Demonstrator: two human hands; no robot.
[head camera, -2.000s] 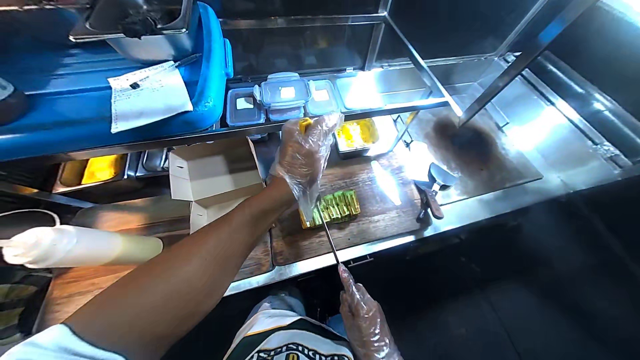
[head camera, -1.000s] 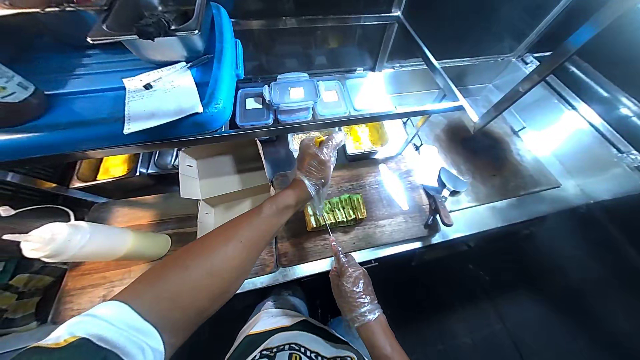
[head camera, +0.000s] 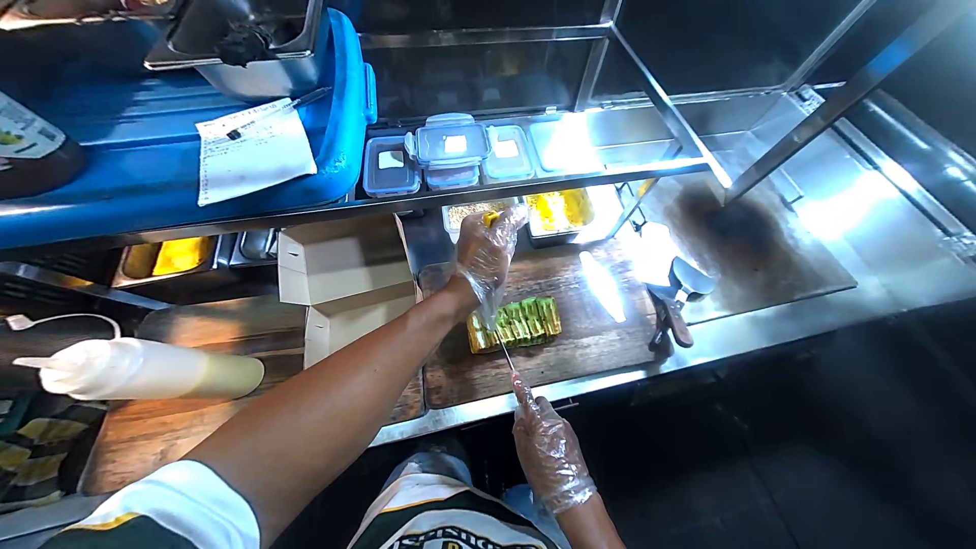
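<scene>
My right hand, in a clear plastic glove, is closed around a thin knife. Its blade reaches the left part of a green and golden block of food cut crosswise into strips, lying on a dark wooden board. My left hand, gloved too, is above the board near the tubs, with something small and yellow at its fingers; whether it grips this is unclear. Behind it are a tub of crumb-like topping and a container of shredded yellow food.
An open cardboard box stands left of the board, then a squeeze bottle lying on another board. Scrapers rest at right beside a griddle. A metal shelf with lidded tubs and a blue lid overhangs the counter.
The left hand stays above the food near the tubs. The knife remains in the right hand, its tip at the left part of the block. The view has shifted slightly.
</scene>
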